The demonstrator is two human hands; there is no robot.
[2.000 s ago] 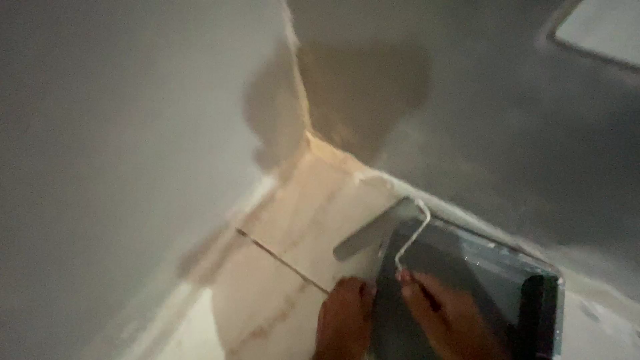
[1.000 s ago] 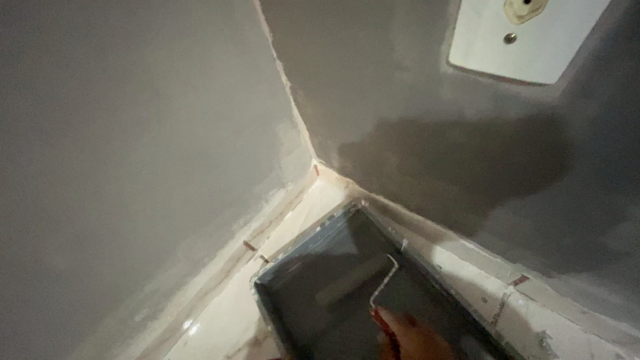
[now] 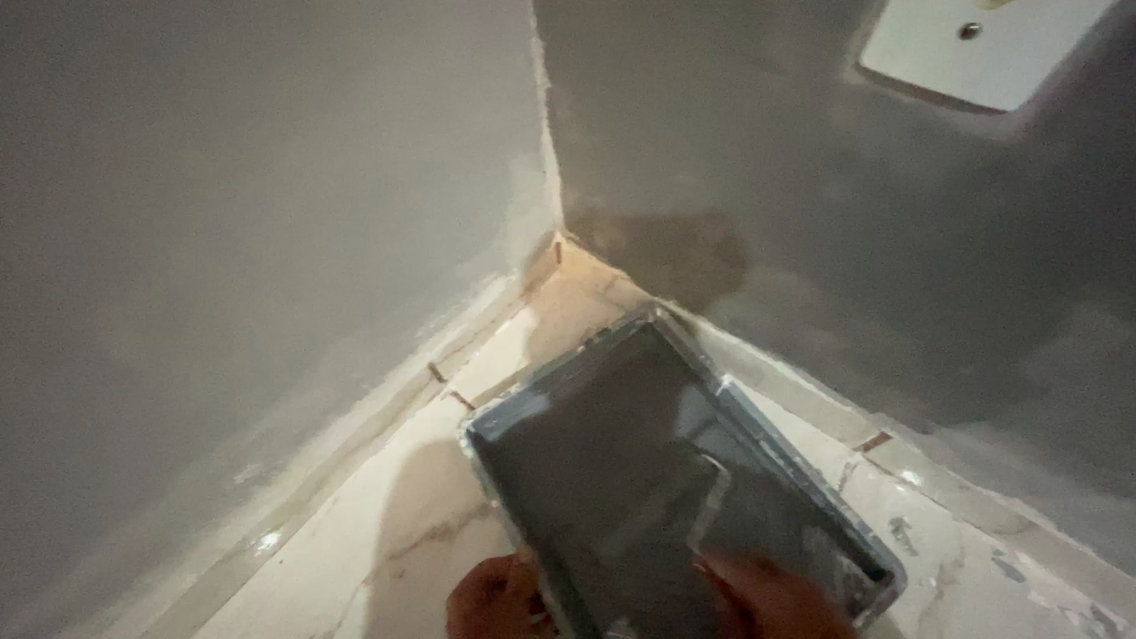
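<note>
A rectangular paint tray [image 3: 515, 399] with grey paint in it lies tilted across the lower middle of the head view. My left hand [image 3: 497, 596] grips its lower left rim. My right hand [image 3: 768, 599] is closed on the handle of a small paint roller [image 3: 713, 497], whose bent wire frame shows over the tray. The roller's sleeve is blurred against the grey paint and hard to make out.
Two grey-painted walls [image 3: 266, 177] meet at a corner above a tile skirting [image 3: 790, 373]. The marble-patterned tile floor [image 3: 426, 532] bears paint spots at the right. A white outlet plate [image 3: 958, 53] is on the right wall.
One second ago only my right hand showed; my left hand is now in view at the tray's rim. The tray sits at a different angle to the corner.
</note>
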